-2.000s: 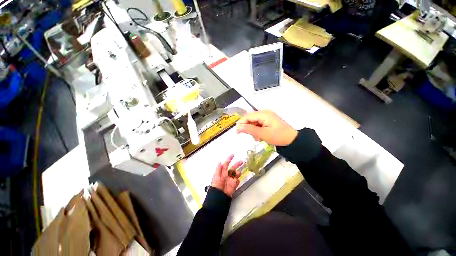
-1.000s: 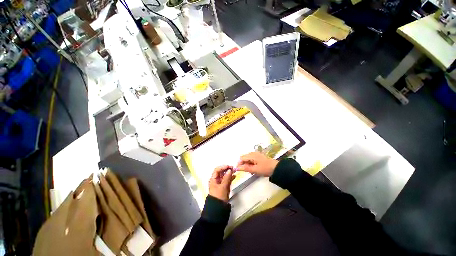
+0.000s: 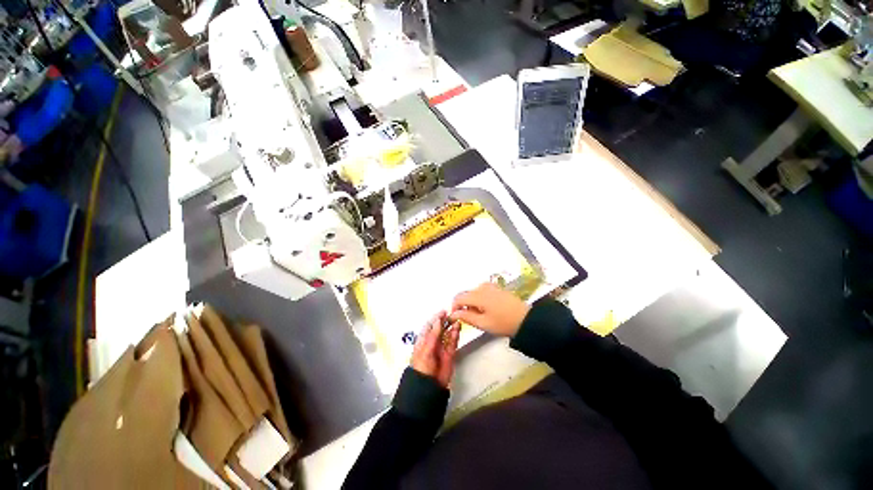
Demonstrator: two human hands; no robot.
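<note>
My left hand (image 3: 437, 350) and my right hand (image 3: 490, 310) meet at the fingertips over the front part of the white template (image 3: 445, 268) with yellow edges. A tiny dark piece, perhaps a bobbin case (image 3: 448, 323), is held between the fingers of my left hand; my right fingertips touch it or pinch something too small to tell. A small dark round piece (image 3: 410, 338) lies on the template left of my left hand. Tangled yellowish thread (image 3: 525, 281) lies at the template's right side. The orange-yellow bar (image 3: 431, 233) lies along its far edge.
The sewing machine head (image 3: 321, 251) stands beyond the template at left. Brown cut panels (image 3: 134, 402) are stacked front left. A control screen (image 3: 550, 115) stands on the white tabletop (image 3: 622, 225) at the back right. A grey plate (image 3: 713, 335) is at right.
My right hand has come down from the raised position over the template to meet my left hand. The small dark round piece now shows on the template beside my left hand.
</note>
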